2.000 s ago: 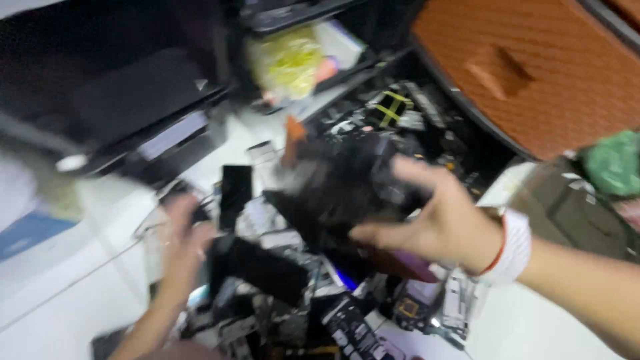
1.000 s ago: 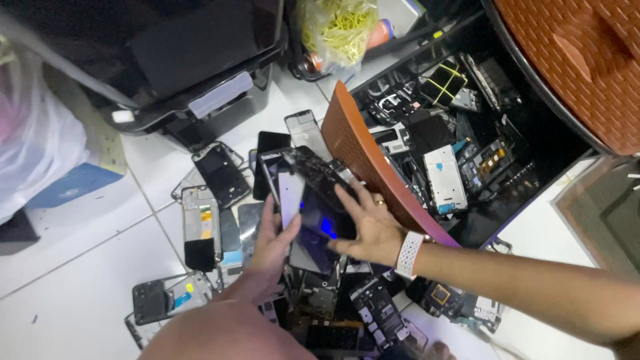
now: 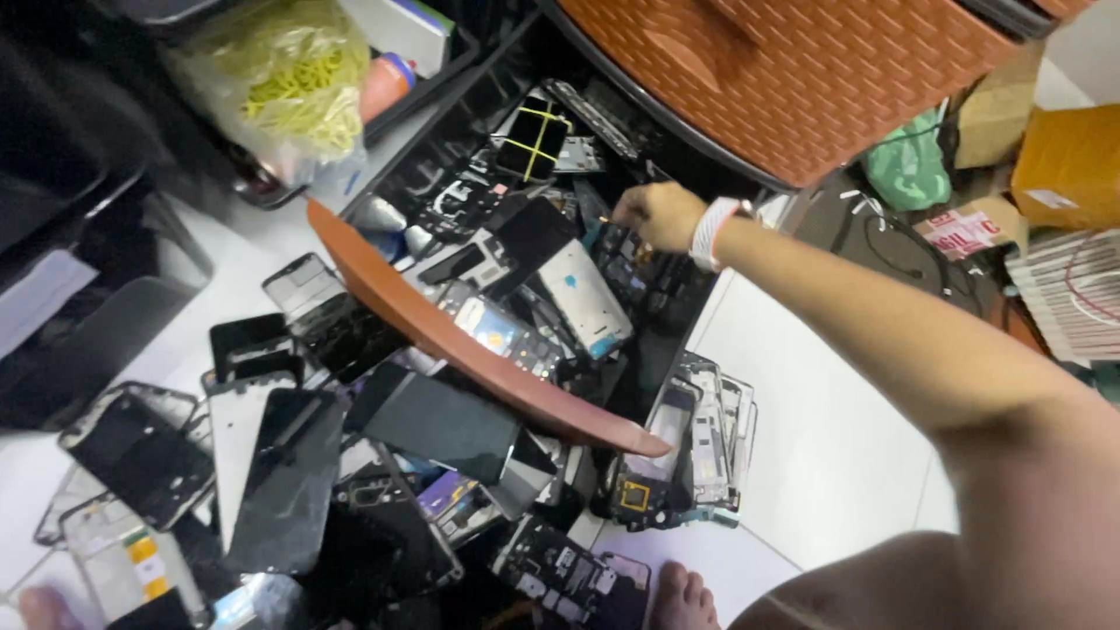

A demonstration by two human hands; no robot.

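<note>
My right hand (image 3: 662, 215), with a pale watch band at the wrist, reaches into the open black drawer with the brown front edge (image 3: 472, 350). Its fingers are bent down over dark phone parts (image 3: 634, 262) at the drawer's right side; whether they grip one is hidden. Near it lie a silver phone frame (image 3: 584, 293) with blue patches and a dark screen panel (image 3: 534, 241). Farther back is a black phone part bound with yellow bands (image 3: 534, 136). Loose phone screens (image 3: 284, 481) and frames are heaped on the floor in front of the drawer. My left hand is out of view.
A brown woven-pattern drawer front (image 3: 787, 70) overhangs the back right. A clear bag of yellow rubber bands (image 3: 297, 96) sits back left, beside black bins. Phone frames (image 3: 709, 437) lie on the white tiles right of the drawer. Cardboard boxes (image 3: 1067, 166) stand far right. My foot (image 3: 682, 595) is below.
Both hands were together over the heap, holding dark phone panels. My right hand has moved into the drawer, and my left hand has gone out of view. The view has shifted.
</note>
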